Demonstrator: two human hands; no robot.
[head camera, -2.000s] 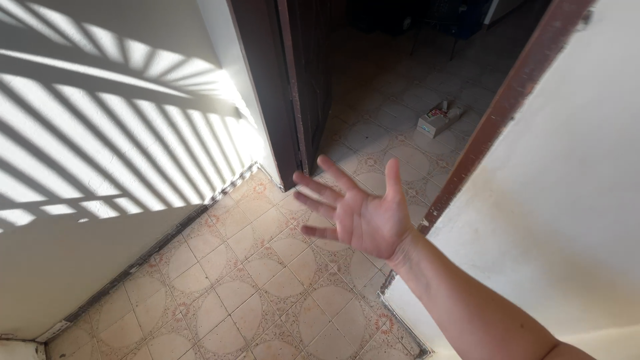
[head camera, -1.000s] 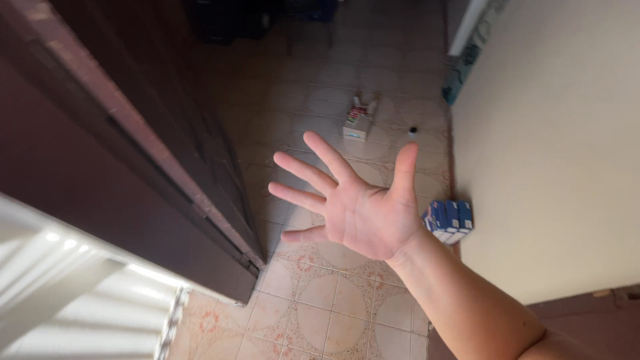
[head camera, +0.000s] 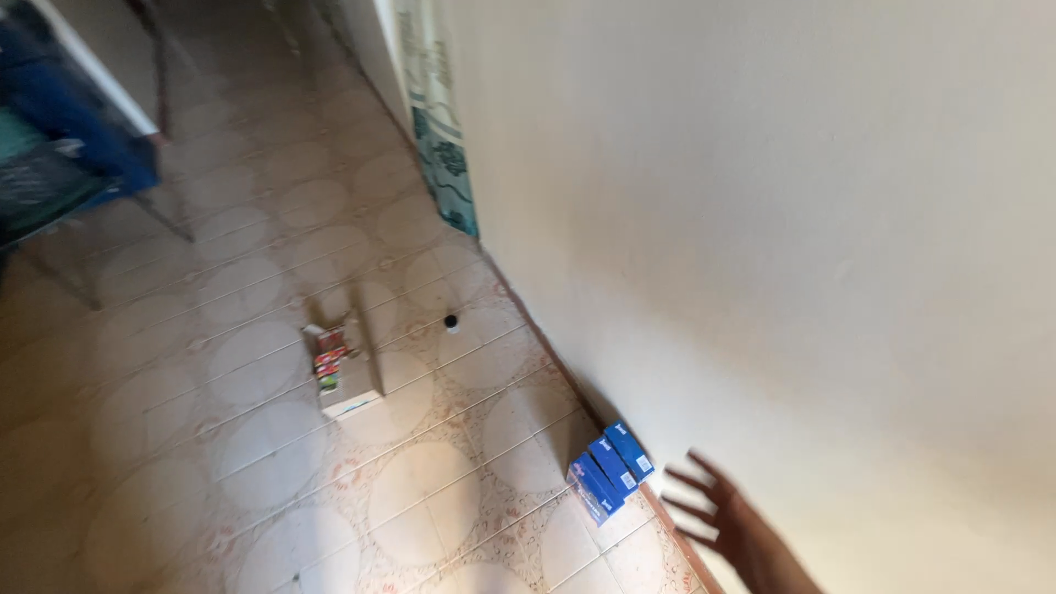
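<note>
My right hand (head camera: 726, 516) is at the lower right, slightly blurred, with its fingers spread apart and nothing in it. It appears in front of the foot of the pale wall, to the right of three blue boxes (head camera: 609, 472) that stand side by side on the tiled floor against the baseboard. Farther left on the floor is an opened cardboard box (head camera: 351, 388) with red and green packets in its top. Between that box and the wall stands a small bottle with a black cap (head camera: 451, 322). My left hand is out of the picture.
A pale wall (head camera: 742, 247) fills the right side, with a reddish-brown baseboard (head camera: 544, 338). A green patterned curtain (head camera: 445, 165) hangs at its far end. At the upper left are a blue piece of furniture (head camera: 99, 107) and thin dark legs on the patterned tile floor (head camera: 425, 495).
The view has moved through the doorway; the dark door has gone out of the picture. The boxes on the floor look nearer. My right hand, still spread, now appears lower and farther right.
</note>
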